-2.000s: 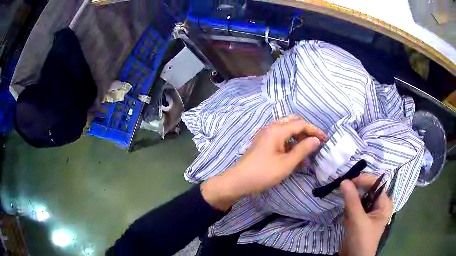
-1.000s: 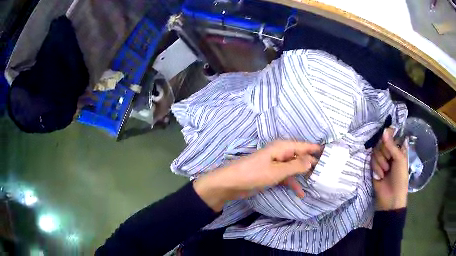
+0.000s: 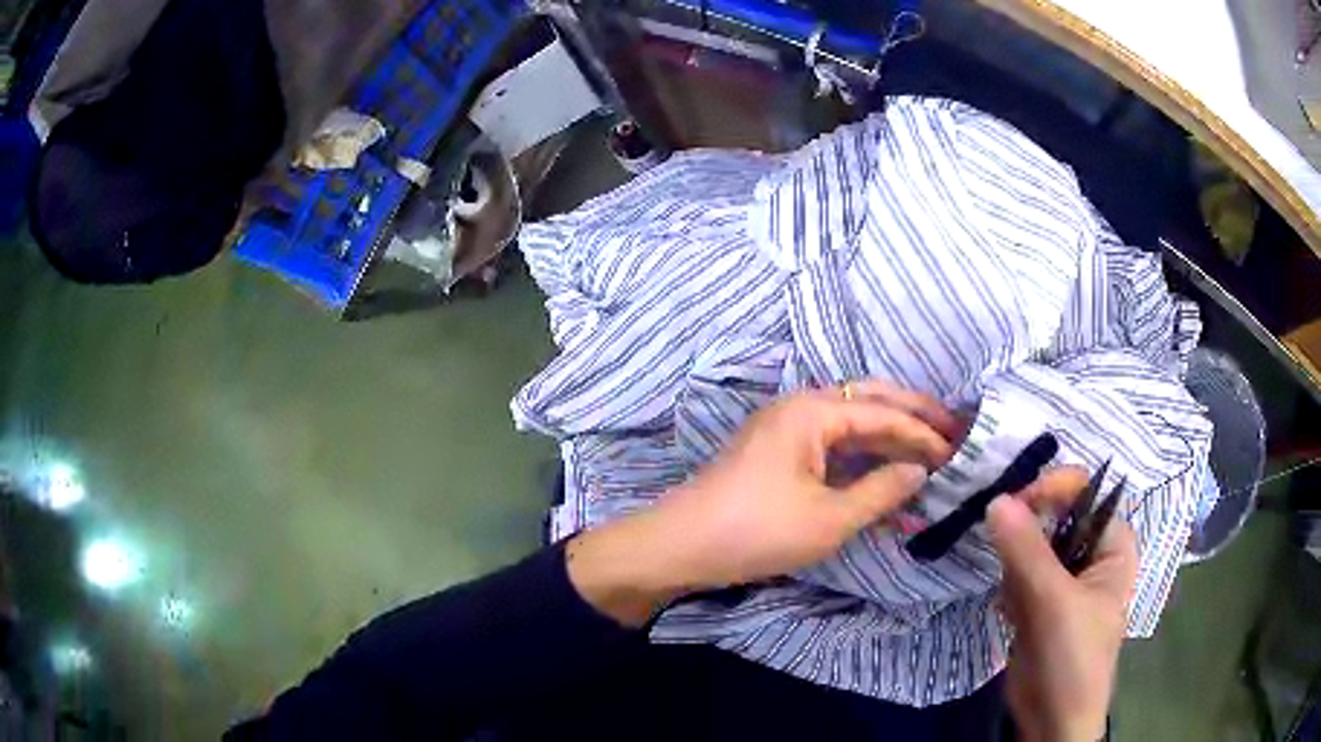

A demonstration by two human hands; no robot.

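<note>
A white garment with thin dark stripes (image 3: 942,247) lies bunched over the lap. My left hand (image 3: 790,486) pinches its fabric between thumb and fingers, beside a small white patch (image 3: 1000,435). My right hand (image 3: 1065,580) holds a short black strip (image 3: 985,497) at the fingertips, over the patch. Slim dark pointed snips or tweezers (image 3: 1089,525) rest in the same hand, points up. I cannot make out a needle or thread.
A white-topped table edge (image 3: 1159,73) curves across the upper right. A clear bin (image 3: 1231,457) stands right of the garment. A blue crate (image 3: 326,218), a white card (image 3: 533,99) and a dark cap or cloth (image 3: 152,160) are at upper left, above green floor (image 3: 304,420).
My right hand has come back from the far right of the garment to near my left hand, with the black strip. The snips or tweezers show again. The camera view has shifted slightly.
</note>
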